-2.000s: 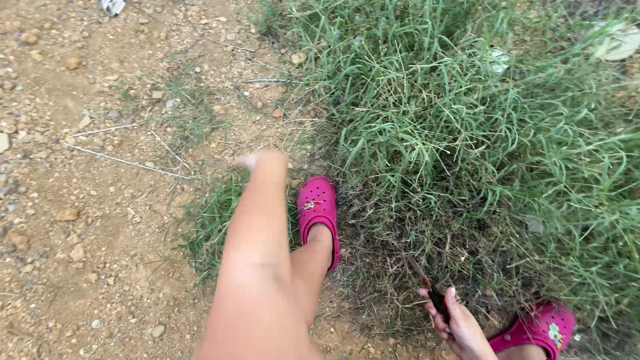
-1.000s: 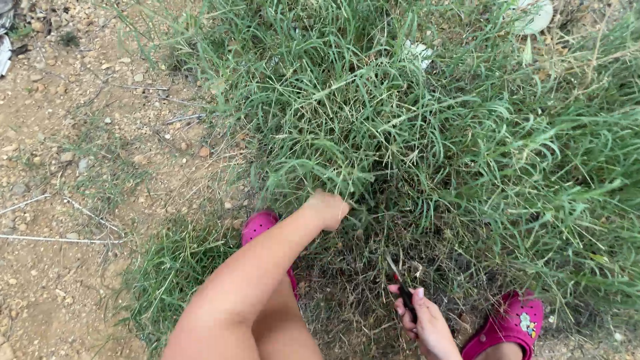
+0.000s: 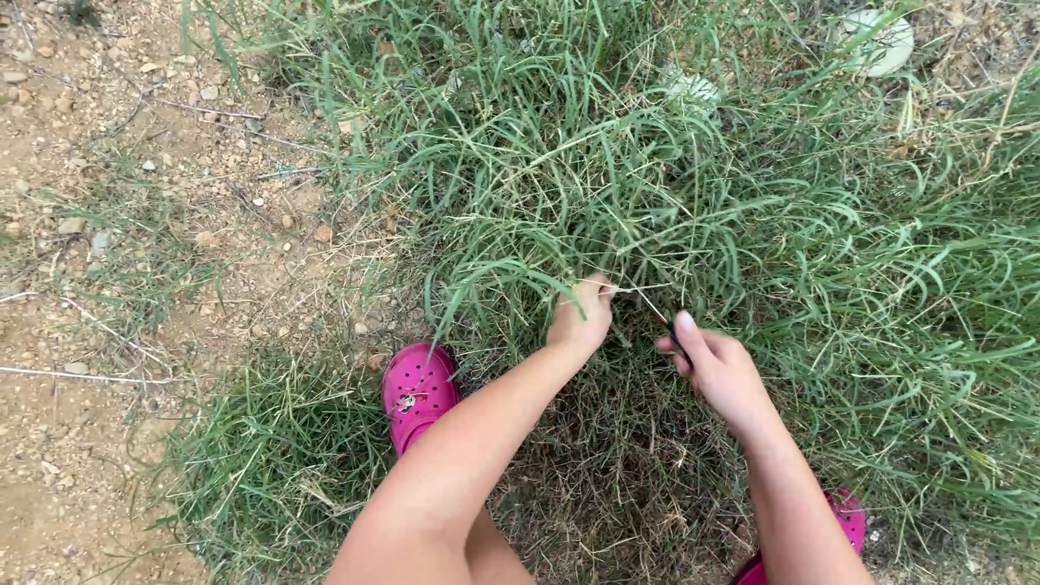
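My left hand (image 3: 582, 315) is closed around a bunch of green grass (image 3: 520, 276) near the middle of the view, its fingertips partly hidden by blades. Just to its right, my right hand (image 3: 715, 366) grips the dark handle of a small bladed tool (image 3: 668, 327), with some red near the blade's base. The thin blade points up and left into the grass, close to my left fingers. Whether it is a knife or a sickle, I cannot tell. Cut or dry, brownish grass stubble (image 3: 617, 463) lies below both hands.
Pink clogs are on my feet, the left one (image 3: 418, 394) beside a low grass tuft (image 3: 284, 455), the right one (image 3: 847, 516) partly behind my right forearm. Stony bare soil (image 3: 106, 422) with dry twigs spreads at left. A pale round object (image 3: 881, 45) lies at the upper right.
My left hand, earlier over the soil, has come to the grass and now holds some. My right hand has moved up with the tool, whose blade is now beside my left hand.
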